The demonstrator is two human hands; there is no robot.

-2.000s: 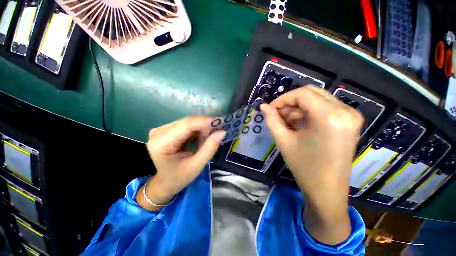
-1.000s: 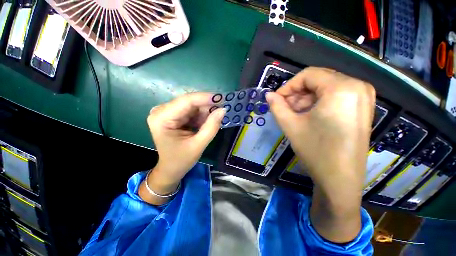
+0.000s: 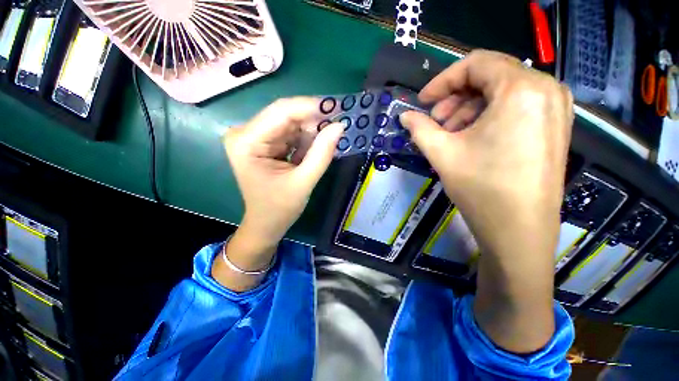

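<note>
A clear adhesive ring sheet (image 3: 362,121) with rows of dark rings is held up above the foam tray. My left hand (image 3: 287,152) pinches its left end between thumb and fingers. My right hand (image 3: 495,141) is at its right end, thumb against the sheet; its fingertips are slightly apart, and whether it grips the sheet is unclear. Behind the sheet lies the leftmost phone body (image 3: 389,202), with a white battery and yellow edge strips; its camera end is mostly hidden. My right hand and forearm cover part of the second phone body (image 3: 451,242).
The foam tray (image 3: 394,68) holds more phone bodies (image 3: 595,253) at right. A pink fan (image 3: 186,45) stands at upper left beside another loaded tray (image 3: 97,123). More phones (image 3: 30,242) are at lower left. A red-handled tool (image 3: 542,33) and orange scissors (image 3: 649,91) are at upper right.
Both hands and the ring sheet have moved up in the view, away from my body. The sheet is now held flatter to the view, and more of the leftmost phone's battery shows.
</note>
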